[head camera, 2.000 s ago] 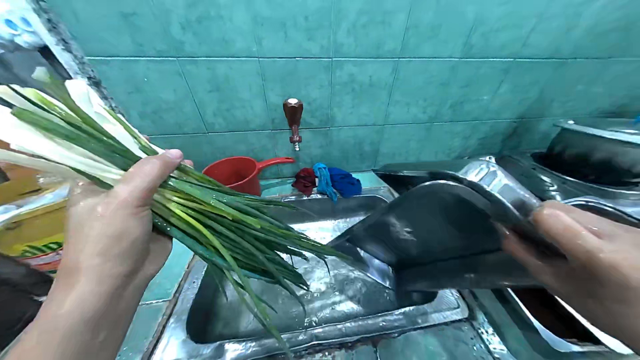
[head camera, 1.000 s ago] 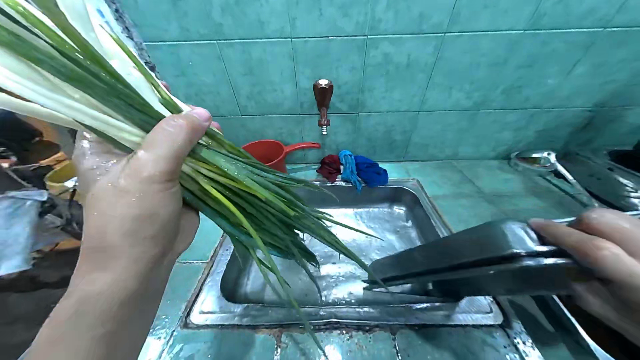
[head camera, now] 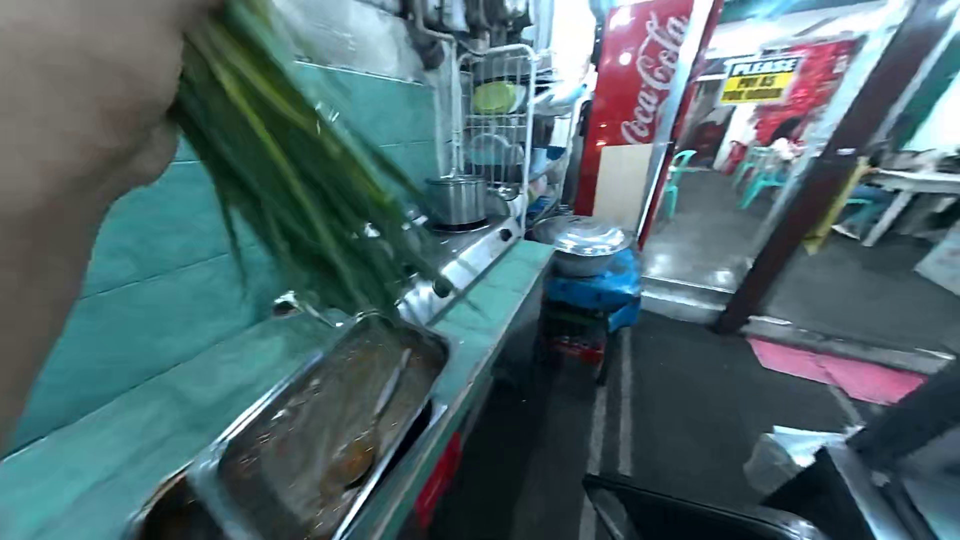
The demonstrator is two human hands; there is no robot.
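Observation:
My left hand (head camera: 90, 135), large and blurred at the upper left, is closed around a bunch of wet green onions (head camera: 292, 165). Their green leaves hang down to the right, over the tiled counter. Below the leaf tips lies a rectangular metal tray (head camera: 337, 435), soiled with brown residue, with a spoon (head camera: 382, 405) in it. My right hand is out of the frame. A dark pan-like metal thing (head camera: 697, 517) shows at the bottom edge; whether a hand holds it cannot be seen.
A gas stove (head camera: 469, 262) with a metal pot (head camera: 457, 201) stands farther along the counter (head camera: 502, 292). Past its end, a lidded basin (head camera: 583, 241) rests on a blue-covered stand. A dish rack (head camera: 499, 124), a red fridge (head camera: 630, 82) and a dark post (head camera: 810, 187) stand beyond. Dark floor runs alongside.
The view has swung far right, from the sink to the stove and doorway. My left hand still holds the green onions. My right hand, seen earlier holding dark metal pans, has left the view.

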